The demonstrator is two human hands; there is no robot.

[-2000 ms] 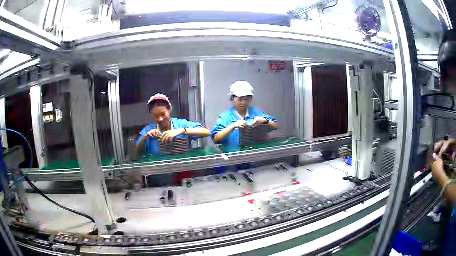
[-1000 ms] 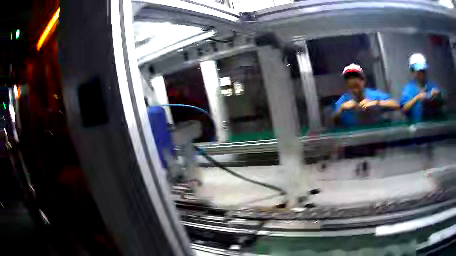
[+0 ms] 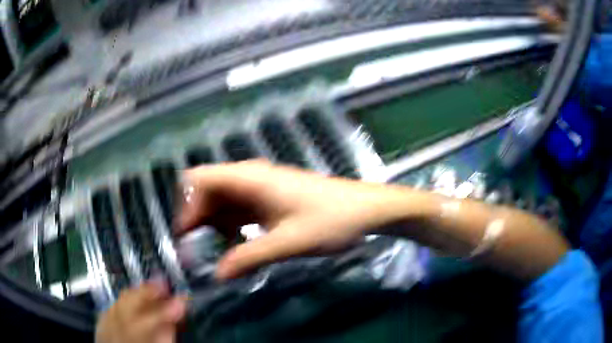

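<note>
A large clear tray (image 3: 366,151) holds long columns of small black parts. It lies in front of me, slanting up to the right. My right hand (image 3: 288,208) is over the tray's middle and near edge, with thumb and fingers apart. A blurred pale grey thing (image 3: 201,245) shows between them; I cannot tell if it is held. My left hand (image 3: 141,311) is at the tray's near left edge, blurred and cut off by the picture's bottom. What it holds, if anything, cannot be made out.
Beyond the tray run a green belt (image 3: 429,100) and pale metal rails (image 3: 443,59). A metal post (image 3: 567,60) stands at the upper right, beside a dark blue object (image 3: 570,130). Crumpled whitish pieces (image 3: 399,261) lie right of the tray. Blue clothing shows at the right edge.
The view has swung from the machine frame and the two workers opposite down to the tray. Both my hands and the tray have come into view.
</note>
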